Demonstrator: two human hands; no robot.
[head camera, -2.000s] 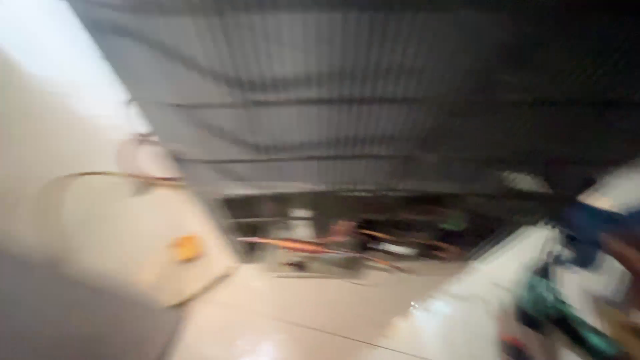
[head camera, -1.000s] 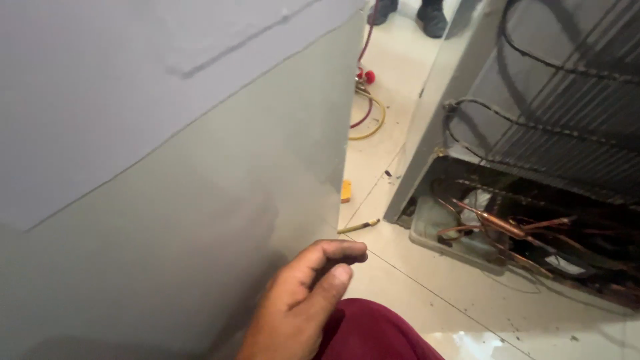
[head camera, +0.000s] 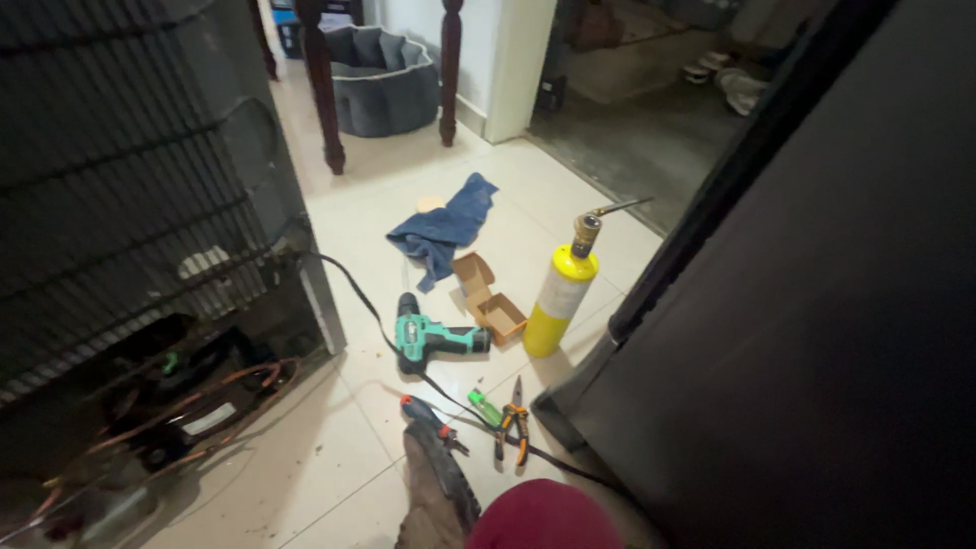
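Observation:
Neither of my hands shows in the head view now. A yellow gas cylinder with a torch head (head camera: 560, 301) stands upright on the tiled floor. Beside it lies an open small cardboard box (head camera: 499, 314), and left of that a teal and black cordless drill (head camera: 427, 337) on its side. Nearer to my shoe are long-nose pliers with orange and black handles (head camera: 514, 431), a green-handled tool (head camera: 485, 408) and another hand tool with a dark blue and red handle (head camera: 425, 415). A blue cloth (head camera: 450, 229) lies crumpled farther back.
At left stands a refrigerator's back with condenser grille (head camera: 137, 175), compressor (head camera: 198, 419) and copper tubes. A black cord (head camera: 358, 293) crosses the floor. A dark appliance panel (head camera: 793, 328) fills the right. Behind are wooden furniture legs (head camera: 324, 99) and a grey pet bed (head camera: 389, 95).
The view has swung to another part of the floor. A bare hand seen one second ago is out of view, and the drill, cylinder, box and cloth now show clearly.

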